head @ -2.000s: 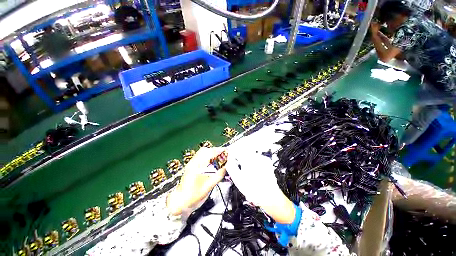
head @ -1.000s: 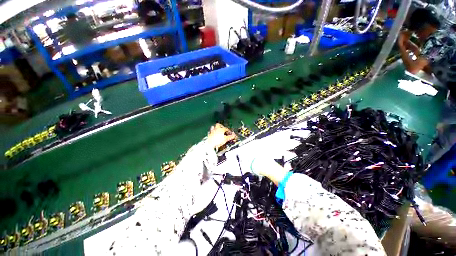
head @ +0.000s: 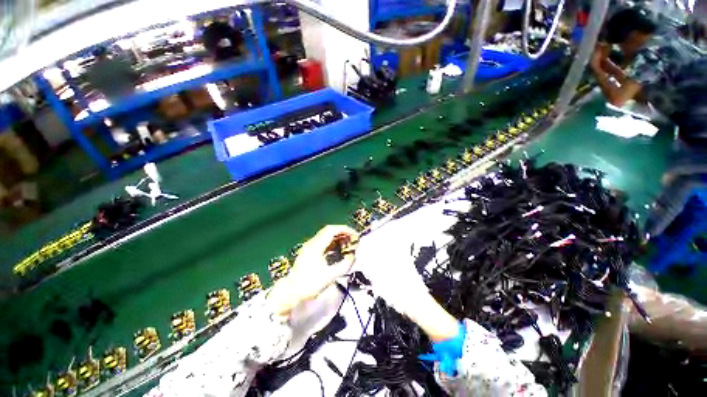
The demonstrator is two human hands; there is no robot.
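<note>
My left hand [head: 314,267] is shut on a small circuit board [head: 343,243] with yellow and dark parts, beside the belt's near edge. My right hand [head: 395,281] meets it at the board; its fingertips are washed out by glare, so its grip cannot be told. A black cable [head: 358,306] hangs below the hands. Folded black cables [head: 387,353] lie under my hands on a white sheet [head: 329,358]. A large tangled heap of black cables [head: 543,236] with pale and red tips lies to the right.
Circuit boards [head: 218,303] line the near edge of the green conveyor belt [head: 256,225]. A blue bin [head: 294,143] with black items stands across the belt. A person [head: 659,77] sits at the far right. A cardboard box edge [head: 603,349] is at the lower right. A grey hose hangs overhead.
My left hand reached out to the row of boards a second ago and is now back with a board in it. My right hand has come up to meet it.
</note>
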